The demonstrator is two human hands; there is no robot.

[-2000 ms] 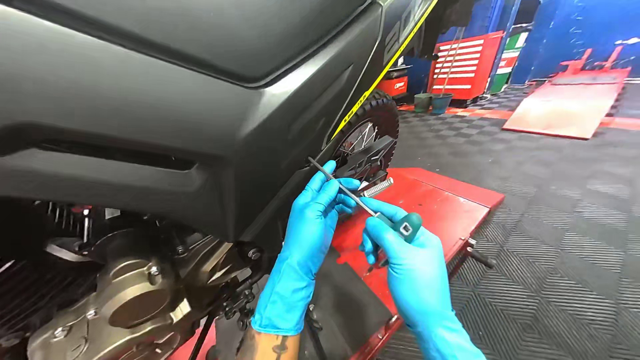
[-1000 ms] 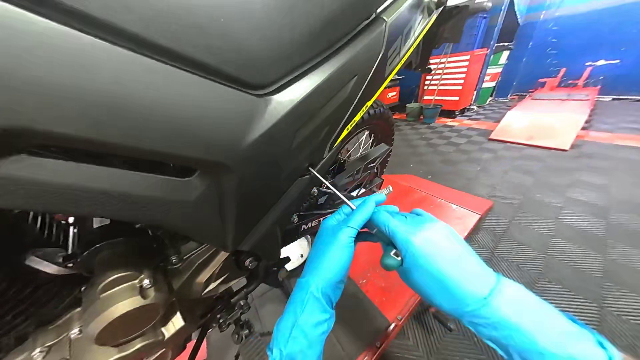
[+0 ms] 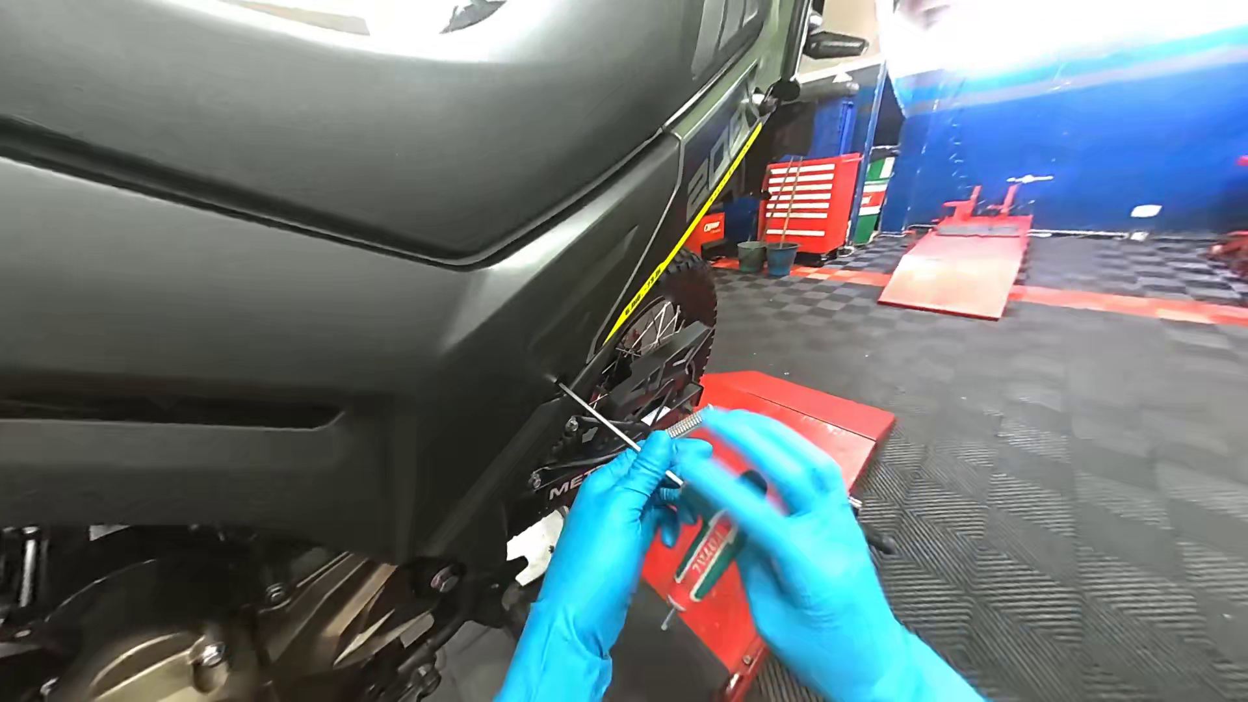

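Note:
A long-shafted screwdriver (image 3: 714, 546) with a green and red handle reaches up and left, its tip at the lower rear edge of the motorcycle's dark side panel (image 3: 409, 322). My left hand (image 3: 606, 546), in a blue glove, pinches the metal shaft between thumb and fingers. Beside the handle is my right hand (image 3: 814, 546), also gloved, with its fingers spread and partly blurred; whether they touch the handle cannot be told. Behind the hands lies the red lift platform (image 3: 829, 419), and a rear wheel (image 3: 687, 302) stands beyond the panel.
Engine covers (image 3: 146, 663) and a bolt sit below the panel at lower left. A coil spring (image 3: 685, 423) shows just behind my hands. Farther back are a red tool cabinet (image 3: 811, 205), buckets (image 3: 781, 259) and another red ramp (image 3: 960, 263) on the tiled floor.
My right hand has opened its fingers around the handle, which it covered a second ago. My left hand stays on the shaft, and the tip remains at the panel. The view has shifted.

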